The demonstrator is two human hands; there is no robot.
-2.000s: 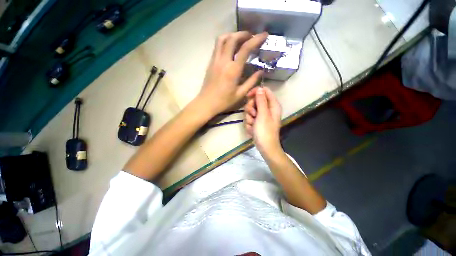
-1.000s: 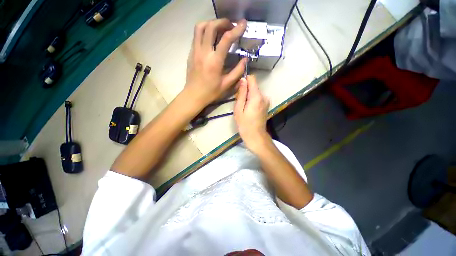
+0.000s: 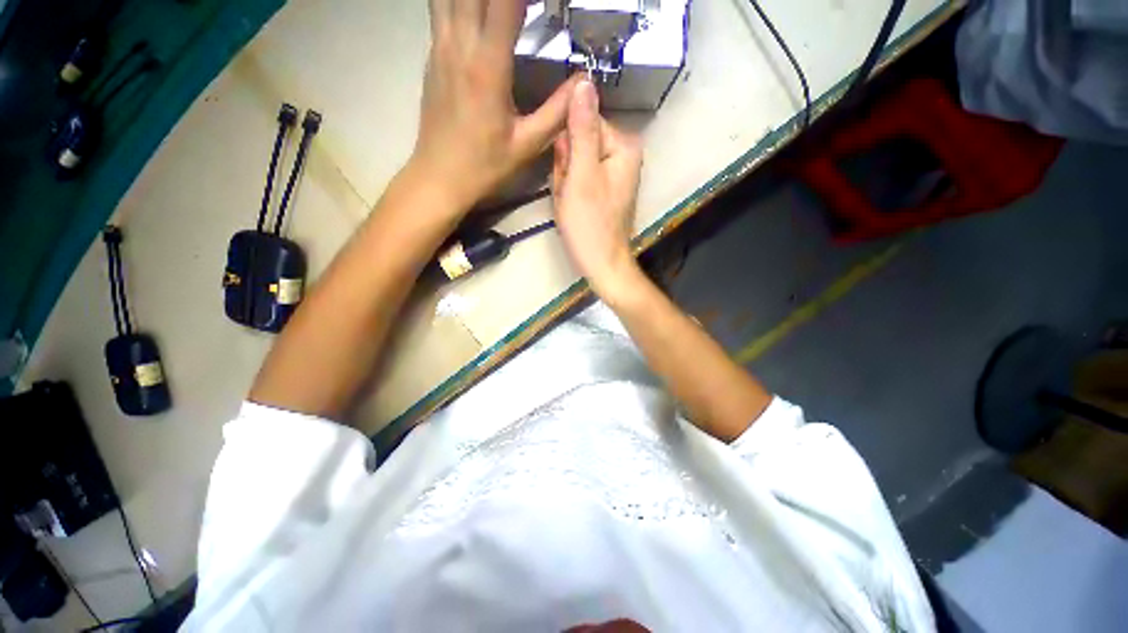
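Observation:
The silver-grey screw feeder (image 3: 656, 56) stands at the top edge, partly cut off. My left hand (image 3: 476, 105) is at its left side, fingertips cut off by the frame, thumb reaching to the front mechanism. Whether it grips anything is hidden. My right hand (image 3: 598, 186) has its fingertips pinched at the mechanism, on a thin metallic tool that barely shows. Black units with paired cables lie on the bench: one near the left edge (image 3: 136, 373), a double-looking one (image 3: 264, 282) left of my left forearm, and one (image 3: 470, 256) beside that forearm, its cables running behind my hands.
The green conveyor (image 3: 161, 87) at upper left carries more black units. A black box (image 3: 56, 458) and cords are at the left edge. A red stool (image 3: 928, 155), a dark round object (image 3: 1021, 390) and another person's grey sleeve (image 3: 1051, 62) are at the right, beyond the bench edge.
The view has shifted, so the feeder and both hands sit higher in the picture. More of the black unit beside my left forearm shows. My hands stay at the feeder.

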